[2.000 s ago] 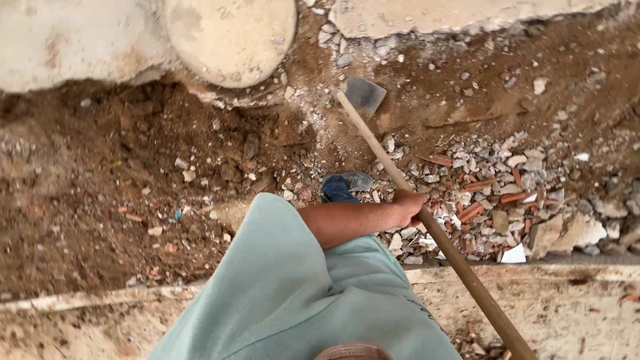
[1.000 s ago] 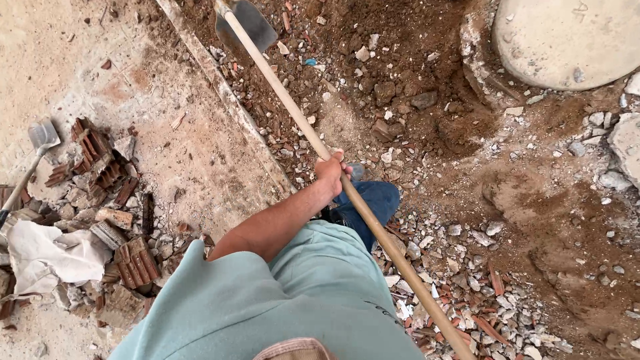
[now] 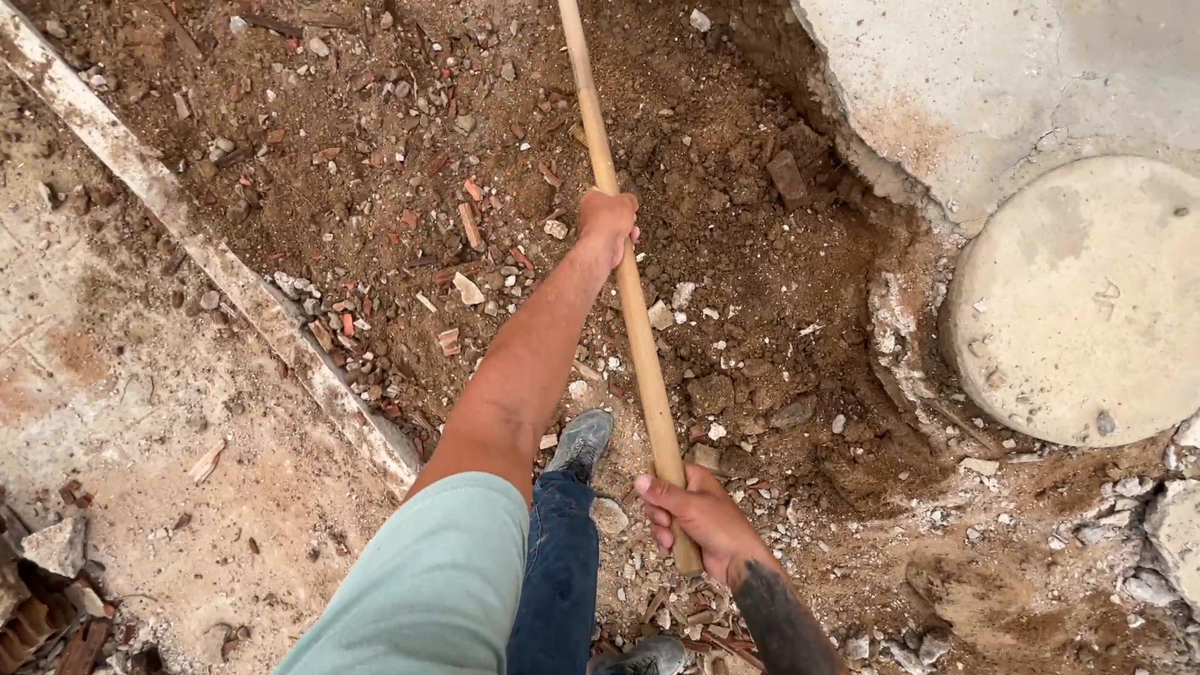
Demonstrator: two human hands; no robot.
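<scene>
A long wooden tool handle [image 3: 642, 347] runs from the top edge down to a point between my forearms; its working end is out of view. My left hand [image 3: 609, 225] grips the handle at its upper part, the arm stretched forward. Near the handle's butt end, my right hand [image 3: 698, 520] is wrapped around the wood, thumb on top. Beneath both hands lies loose brown soil [image 3: 750, 300] mixed with stones and broken brick pieces.
A round concrete cover [image 3: 1078, 300] lies at the right beside a broken concrete slab [image 3: 1022, 84]. A raised concrete edge [image 3: 216, 262] crosses diagonally at the left. Broken hollow bricks [image 3: 37, 619] lie in the lower left corner. My shoe [image 3: 583, 441] stands on the rubble.
My right hand now shows on the handle's butt end; the earlier frames show only one hand on it. The shovel blade has left the view. The view has turned.
</scene>
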